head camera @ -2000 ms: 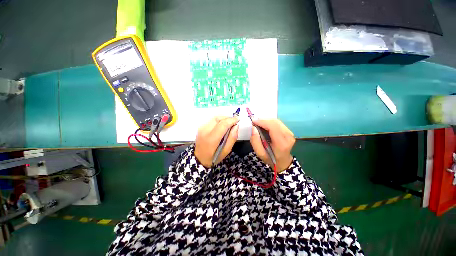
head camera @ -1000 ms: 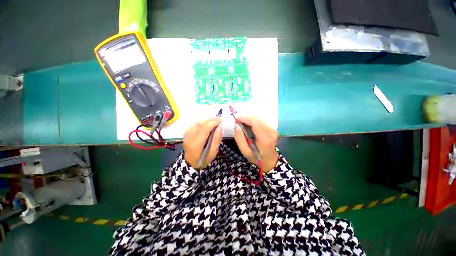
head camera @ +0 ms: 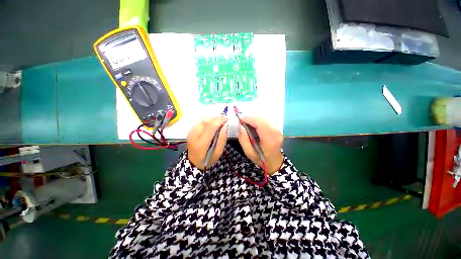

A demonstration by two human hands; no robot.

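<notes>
The green printed circuit board (head camera: pixel 226 68) lies on a white sheet (head camera: pixel 174 66). My left hand (head camera: pixel 207 141) holds a dark test probe (head camera: pixel 212 147) with a blue tip. My right hand (head camera: pixel 262 144) holds another dark test probe (head camera: pixel 255 146) with a red-pink tip. Both tips are close together over the sheet, just below the board's near edge; whether they touch the sheet I cannot tell. The yellow-rimmed multimeter (head camera: pixel 137 76) lies tilted on the left of the sheet. Its display digits are too blurred to read.
Red and black test lead wires (head camera: pixel 149 144) loop at the meter's bottom. A yellow-green bar (head camera: pixel 134 14) stands behind it. A black-topped box (head camera: pixel 386 43) is at the far right. A white strip (head camera: pixel 392 99) and a pale yellow roll (head camera: pixel 446 111) lie on the teal bench (head camera: pixel 328 96).
Both hands with their probes have moved left from two seconds ago; since one second ago they have barely moved. The view has shifted slightly.
</notes>
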